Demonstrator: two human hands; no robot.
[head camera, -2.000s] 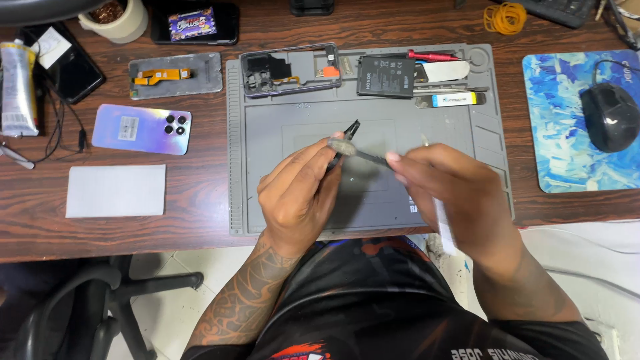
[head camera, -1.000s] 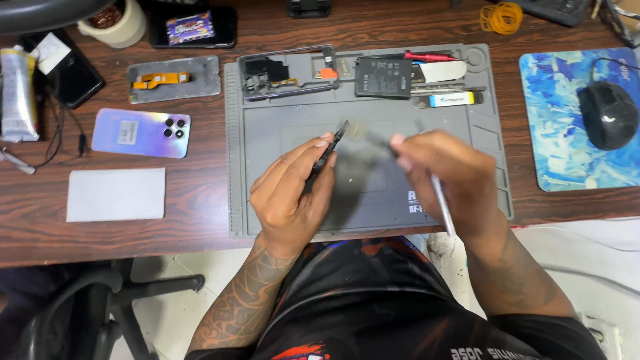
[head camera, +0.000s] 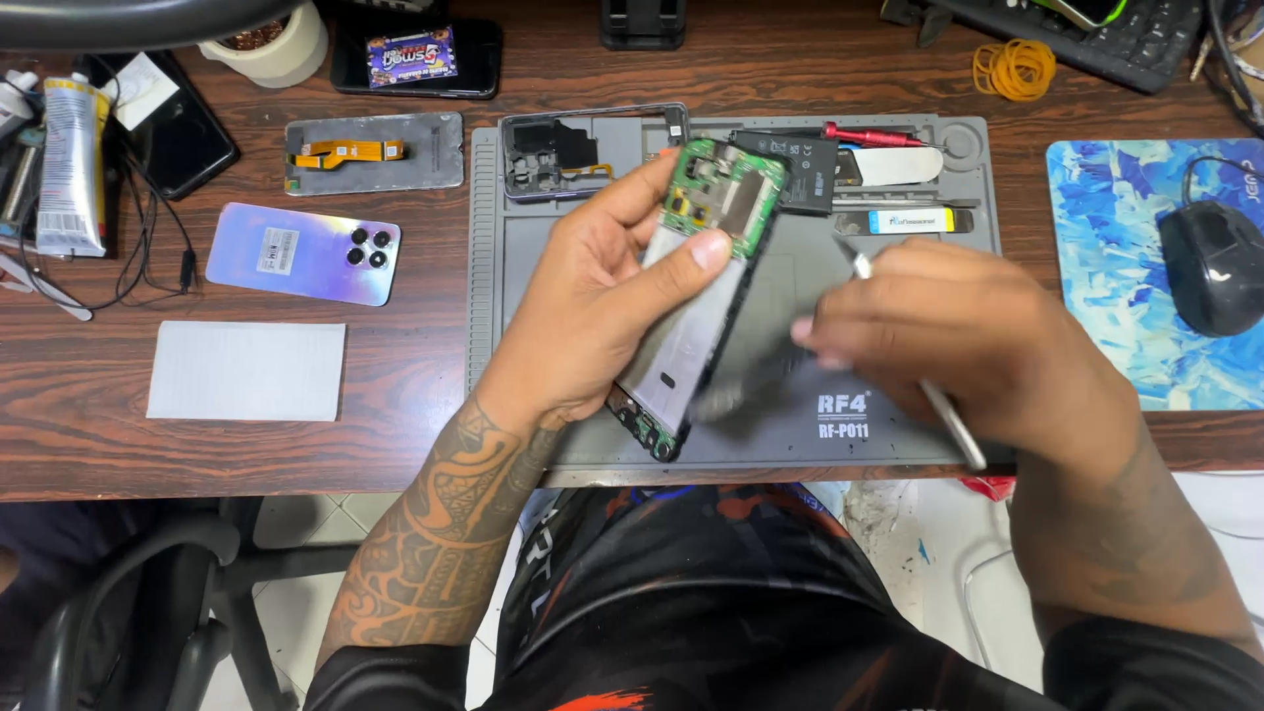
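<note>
My left hand grips an opened smartphone frame tilted above the grey repair mat. Its green circuit board faces up at the top, with a bare grey battery bay below and a smaller board at the bottom end. To the right, my right hand is blurred and holds a slim metal tool whose dark tip points up and left. A black phone battery lies on the mat behind the phone frame, beside a phone housing with black parts in it.
A red screwdriver and a blue-and-yellow packet lie at the mat's back right. Leftward are a purple phone back cover, a grey panel with an orange flex cable and a white paper. A mouse sits on a blue pad.
The phone frame in my left hand was seen nearly edge-on; now its board side faces up. A brush-like thing near my right fingers before is not clearly visible now.
</note>
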